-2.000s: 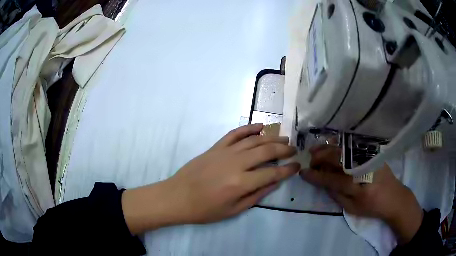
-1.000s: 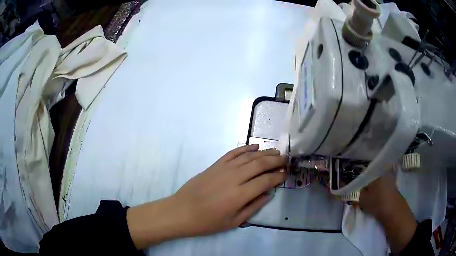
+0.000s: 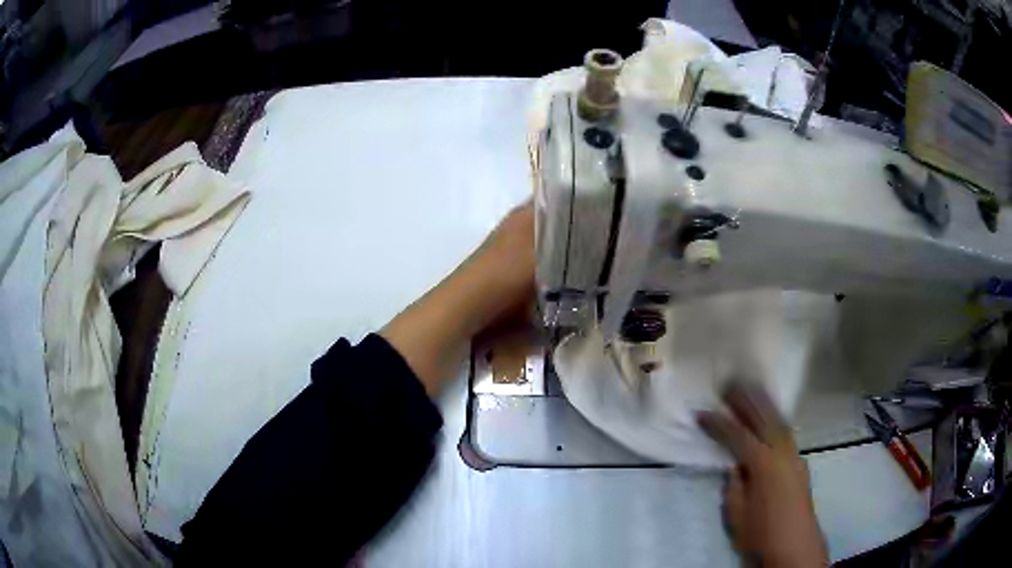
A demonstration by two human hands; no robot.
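A white garment piece (image 3: 633, 411) lies on the machine bed, under the arm and right of the needle area, with cream fabric (image 3: 666, 61) showing behind the sewing machine head (image 3: 583, 211). My left hand (image 3: 513, 261) reaches behind the machine head; its fingers are hidden there, so its hold cannot be told. My right hand (image 3: 760, 444) is blurred over the white piece at the front right, fingers apart, gripping nothing visible. The needle plate (image 3: 533, 372) shows beside my left wrist. The presser foot area is partly hidden by the head.
White and cream pieces (image 3: 83, 255) hang in a heap at the left edge of the white table (image 3: 333, 200). Snips with red-orange handles (image 3: 904, 455) lie right of the bed, beside a dark tray (image 3: 977, 460) with small metal things. A thread tension dial (image 3: 701, 253) protrudes from the machine's front.
The view has swung up and right. My left hand has moved from the needle area to behind the machine head. My right hand has come out from beside the needle onto the white piece.
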